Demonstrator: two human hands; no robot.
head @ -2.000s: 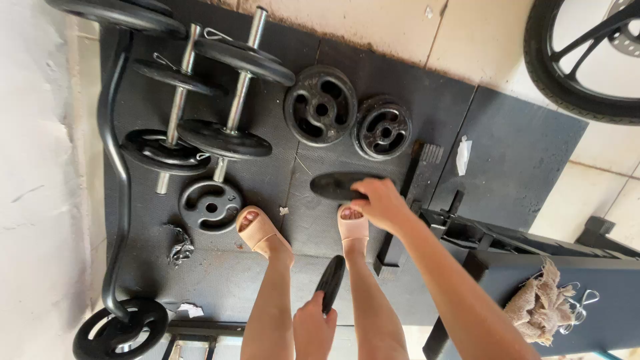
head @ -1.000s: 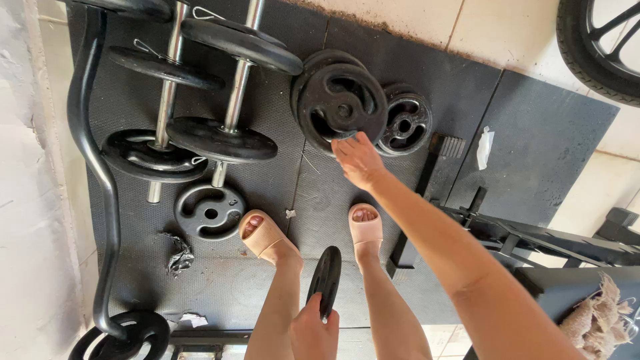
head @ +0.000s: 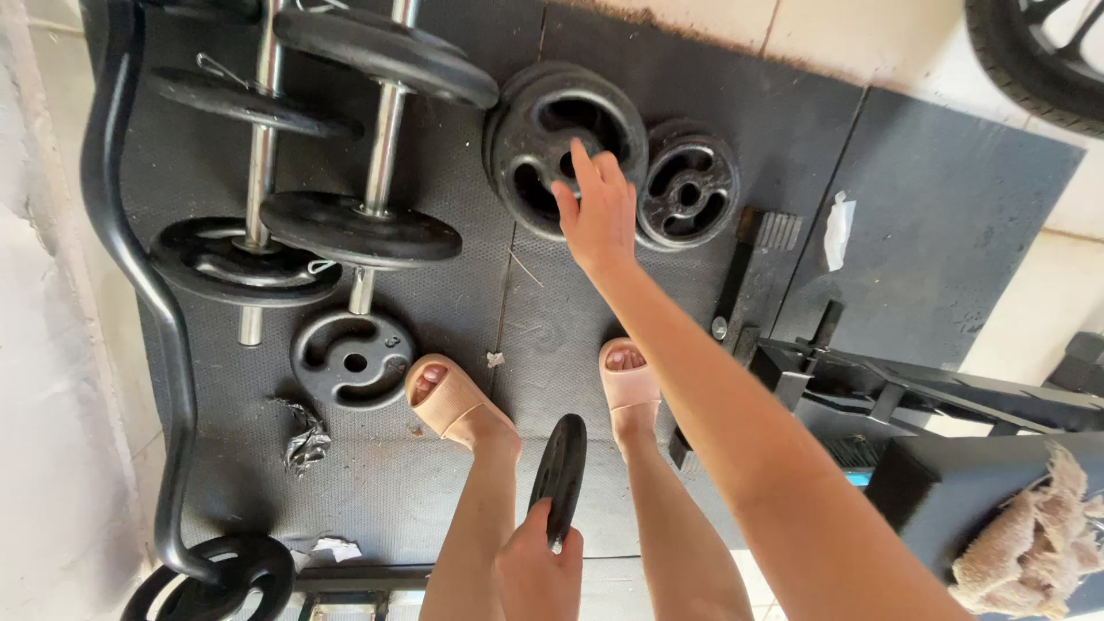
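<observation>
My right hand [head: 599,203] reaches over a stack of black weight plates [head: 526,129], its fingers spread across the face of the top plate near the centre hole; no plate is gripped in it. My left hand [head: 542,561] holds a smaller black weight plate [head: 561,474] on edge between my shins. Touching or close beside the large stack lies a stack of smaller plates [head: 690,190]. A single plate [head: 354,360] lies flat near my left sandal [head: 448,392].
Two loaded dumbbells with chrome bars [head: 379,147] stand at the upper left, beside a curved barbell [head: 164,319]. A black bench [head: 940,474] with a beige cloth [head: 1026,543] is at the right. A wheel [head: 1035,60], crumpled plastic [head: 306,438] and my sandalled feet are on the floor.
My right hand has laid the plate it held between my feet onto the large stack and loosened its grip. My left hand keeps its plate. The view has come closer to the floor.
</observation>
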